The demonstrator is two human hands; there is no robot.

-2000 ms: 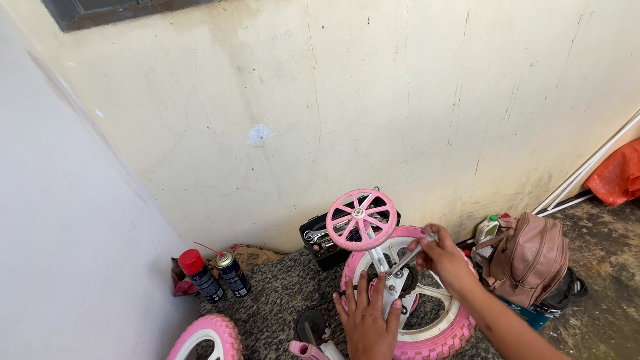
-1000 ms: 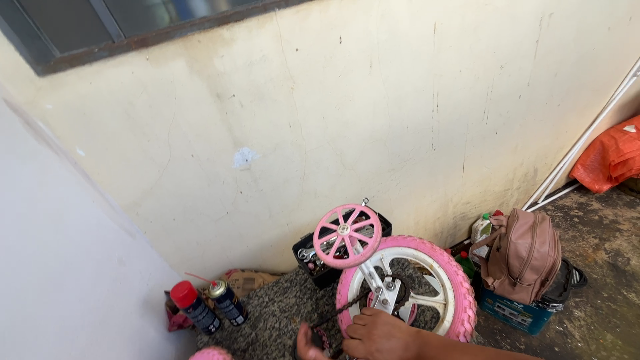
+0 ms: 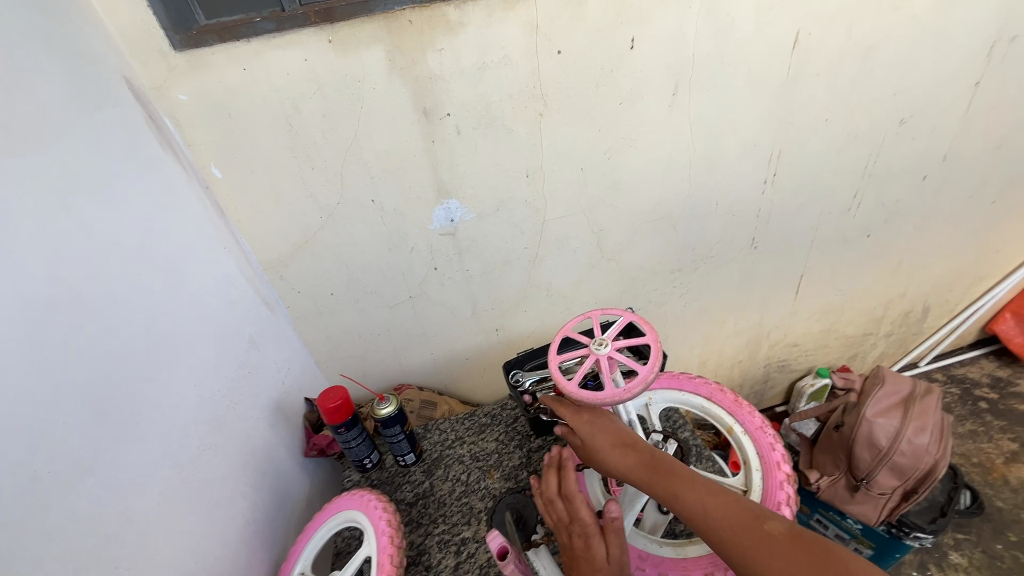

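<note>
My right hand (image 3: 588, 436) reaches past the rear wheel to the front of a black toolbox (image 3: 520, 364) holding wrenches; its fingertips are at a metal tool there, and whether they grip it is unclear. My left hand (image 3: 572, 512), fingers extended, lies low beside the pink tyre (image 3: 776, 464) of a small bicycle with white spoked rims; no tool shows in it. A pink training wheel (image 3: 606, 356) stands above the toolbox, partly covering it. The other pink-tyred wheel (image 3: 388, 528) shows at the bottom left.
Two spray cans, one red-capped (image 3: 344, 428) and one with a red straw (image 3: 396, 432), stand on the granite slab (image 3: 456, 456) near the wall. A brown backpack (image 3: 888, 448) rests on a teal box (image 3: 848, 532) at the right, beside white pipes (image 3: 972, 320).
My right hand, which held a metal wrench at the wheel hub two seconds ago, is now at the toolbox. My left hand lies lower, off the hub.
</note>
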